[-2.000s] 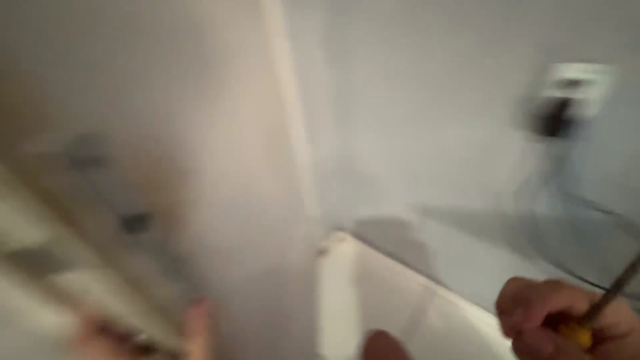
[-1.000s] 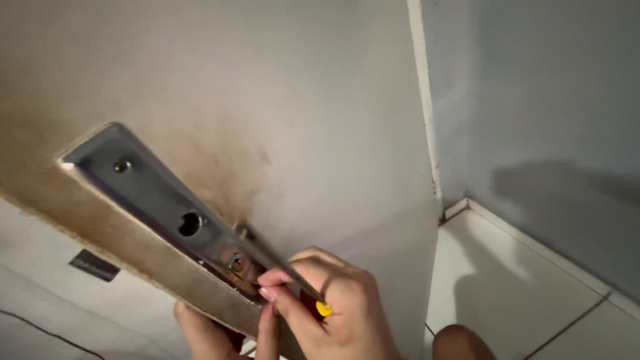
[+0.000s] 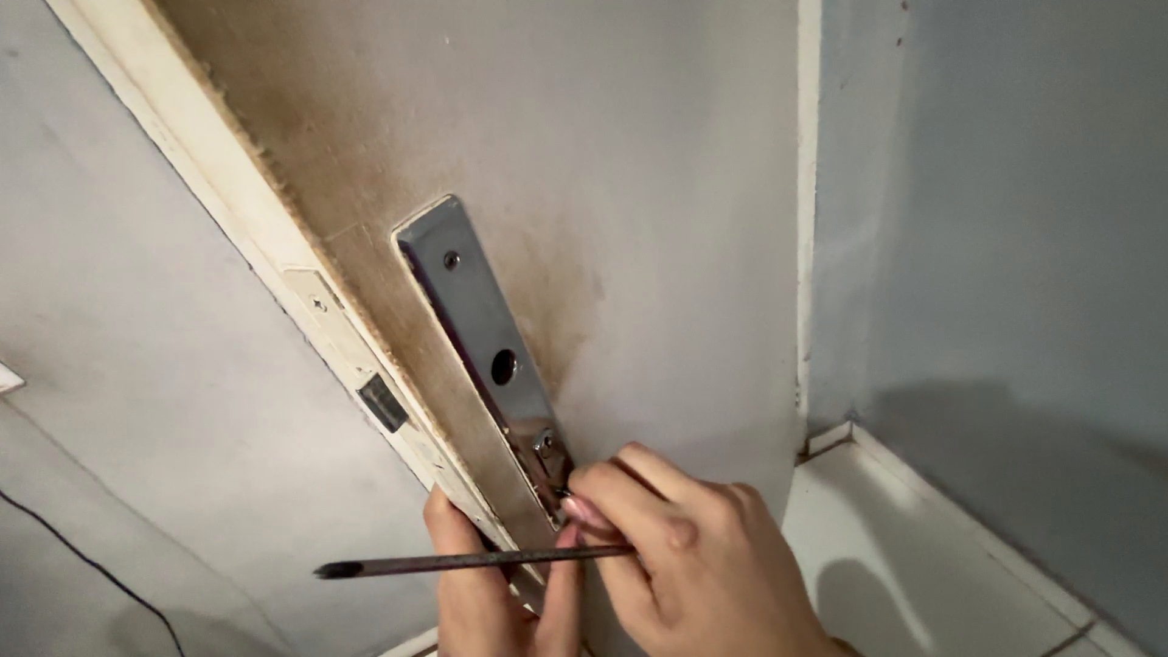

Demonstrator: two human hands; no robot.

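A shiny metal door-lock backplate [image 3: 476, 319] lies against the face of the door [image 3: 657, 228], near its edge. It has a screw hole at the top, a round hole midway and a keyhole cylinder [image 3: 545, 444] lower down. My left hand [image 3: 497, 584] grips the lower end of the plate and the door edge between thumb and fingers. My right hand [image 3: 703, 547] pinches at the plate's lower end, its fingertips on something too small to identify. A screwdriver [image 3: 484, 560] is held in that hand, its dark tip pointing left; its handle is hidden.
A latch bolt [image 3: 383, 402] and a faceplate with a screw [image 3: 317, 303] show in the door's edge. Grey wall [image 3: 995, 210] and white floor tiles [image 3: 912, 547] lie to the right. A dark cable [image 3: 91, 566] runs down the wall at lower left.
The screwdriver, earlier slanting along the plate with its yellow handle showing, now lies nearly level across my left fingers. My right fingertips have come to the plate's lower end. The view has shifted.
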